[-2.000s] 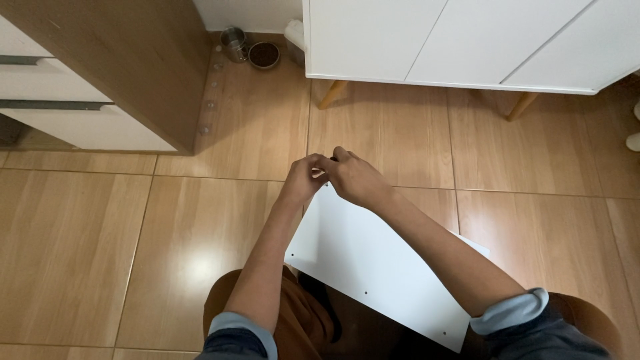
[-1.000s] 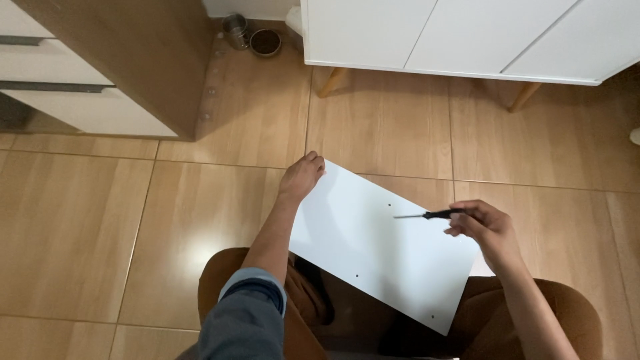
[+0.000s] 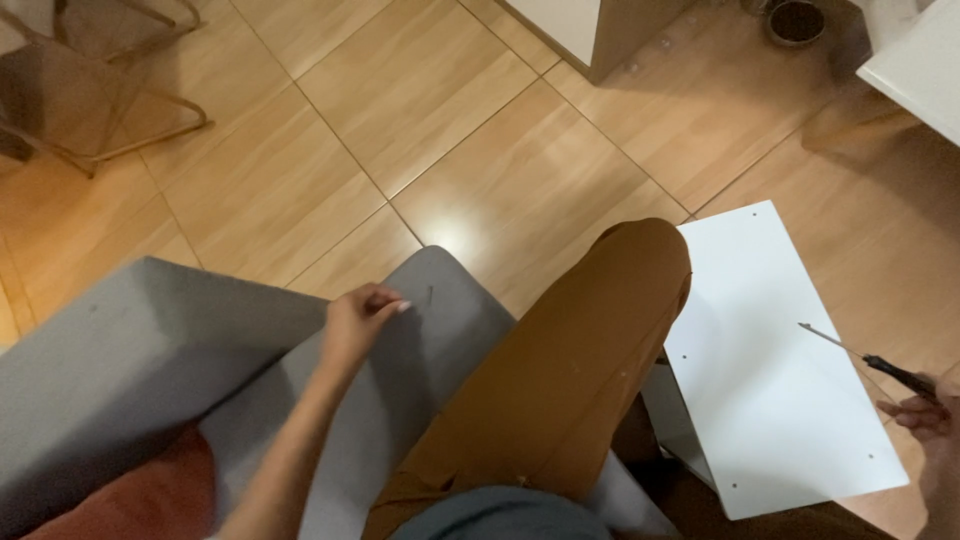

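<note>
My left hand (image 3: 364, 319) hovers over the grey sofa seat (image 3: 450, 300), thumb and fingertips close together; whether something small is between them cannot be told. Just right of the fingertips a small thin dark item (image 3: 430, 295), perhaps a screw, shows against the grey fabric. At the right edge my right hand (image 3: 926, 409) grips a screwdriver (image 3: 900, 375) by its black handle, its shaft pointing left above a white panel (image 3: 780, 375). The panel has several small dark holes and lies beside my knee, on top of a white part seen below it.
A grey sofa armrest (image 3: 187, 337) and a red cushion (image 3: 142, 487) are at the left. Metal chair legs (image 3: 150, 142) stand upper left. Along the top are a cabinet (image 3: 577, 30), a round bowl (image 3: 795, 22) and a white cabinet's corner (image 3: 915, 75).
My left hand has left the panel's corner and is now over the sofa seat. The right hand still holds the screwdriver. The view has swung strongly left.
</note>
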